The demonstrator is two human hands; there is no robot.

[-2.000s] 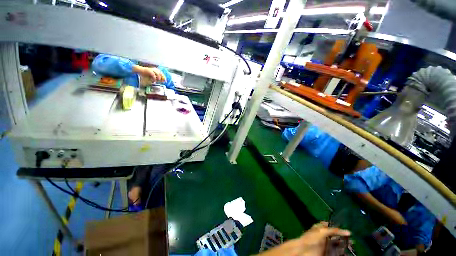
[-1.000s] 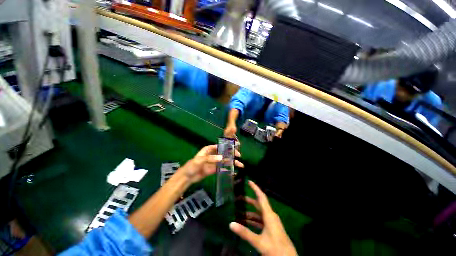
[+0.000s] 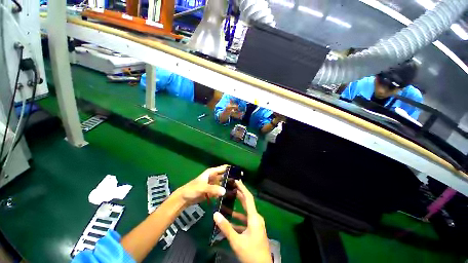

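Observation:
My left hand (image 3: 201, 189) and my right hand (image 3: 247, 226) hold a glossy black phone-sized slab (image 3: 228, 198) between them, upright and seen nearly edge-on, above the green bench. Several silver slotted jig plates lie to the left: one by my sleeve (image 3: 98, 226), one upright beside my left forearm (image 3: 157, 192), and one partly under my forearm (image 3: 186, 222). A dark ribbed block (image 3: 180, 249) sits at the bottom edge below my hands. A crumpled white wipe (image 3: 109, 190) lies behind the leftmost plate.
A large black tray stack (image 3: 328, 174) stands at the right under the white shelf beam (image 3: 287, 102). A shelf post (image 3: 64, 82) stands at the left. A small metal frame (image 3: 144, 120) lies on the belt. Coworkers sit opposite, with small fixtures (image 3: 243, 135) before one.
The view has swung right and down from the white machine. My right hand, apart from the slab a second ago, now touches it. The slab has turned to show its black face.

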